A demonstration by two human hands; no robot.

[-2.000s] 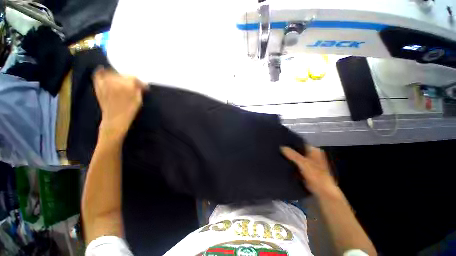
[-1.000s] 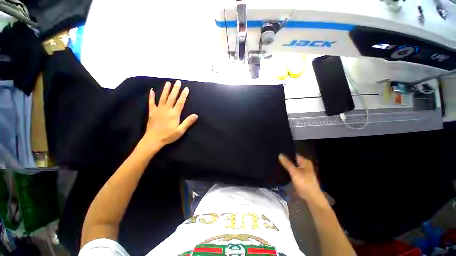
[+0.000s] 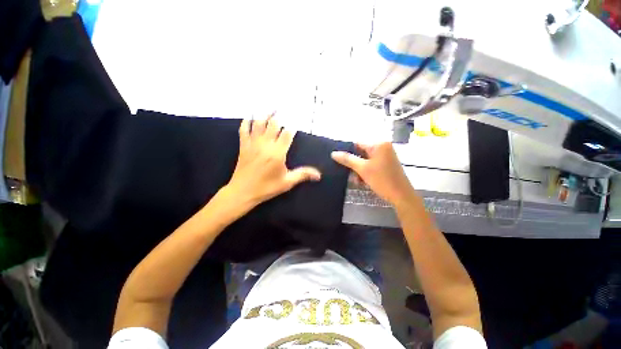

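The black fabric piece (image 3: 184, 170) lies across the table's front edge and hangs towards my lap. My left hand (image 3: 265, 160) lies flat on it, fingers spread, near its back edge. My right hand (image 3: 374, 167) pinches the fabric's right back corner, thumb on top and the fingers partly hidden. The presser foot area (image 3: 402, 129) of the sewing machine is just behind my right hand, and the fabric does not reach under it. The machine head (image 3: 504, 88) is white with a blue stripe.
A black phone (image 3: 489, 162) with a white cable lies right of the needle area. Yellow scissor handles (image 3: 436, 126) show behind the machine head. The grey ruler-marked edge (image 3: 436, 211) runs along the front. Black cloth (image 3: 517, 286) hangs below it. Small items (image 3: 565, 185) lie at the right.
The view has tilted and shifted. My right hand has moved up from the fabric's lower right side to its back corner and grips it. My left hand has moved closer to that corner, still flat.
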